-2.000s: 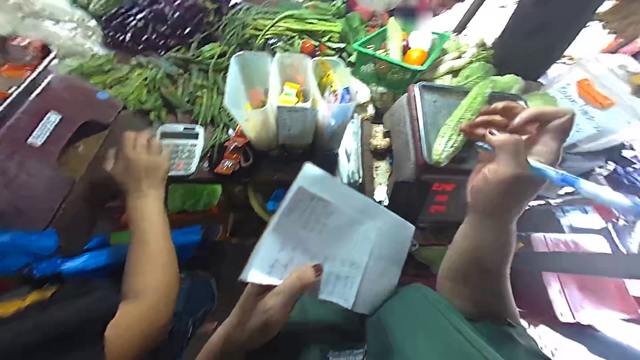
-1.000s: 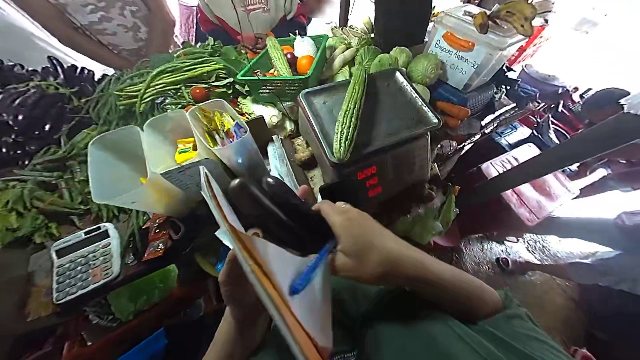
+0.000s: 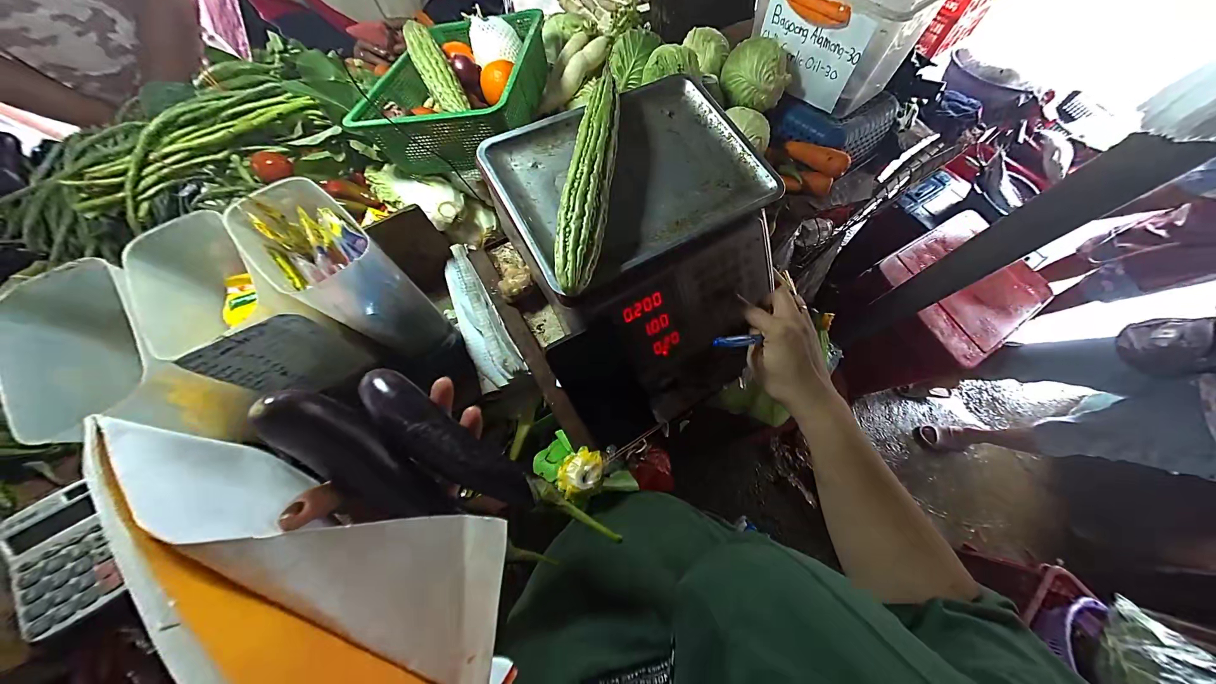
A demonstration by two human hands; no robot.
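Note:
My left hand holds two dark eggplants together with a folded notebook or sheaf of paper; fingertips show above and below the eggplants. My right hand holds a blue pen and has its fingers at the keypad side of a digital scale. A ridged green gourd lies along the left part of the metal weighing pan. Red digits glow on the scale's display. A grey calculator is at the left edge, partly covered by the paper.
Plastic containers with sachets stand left of the scale. Behind are a green basket of vegetables, long beans, cabbages, carrots and a lidded plastic box. A dark beam crosses the right side. People stand around.
My right hand has left the eggplants and moved right to the scale's front, still with the pen. The eggplants, not in my hands two seconds ago, stay in my left hand.

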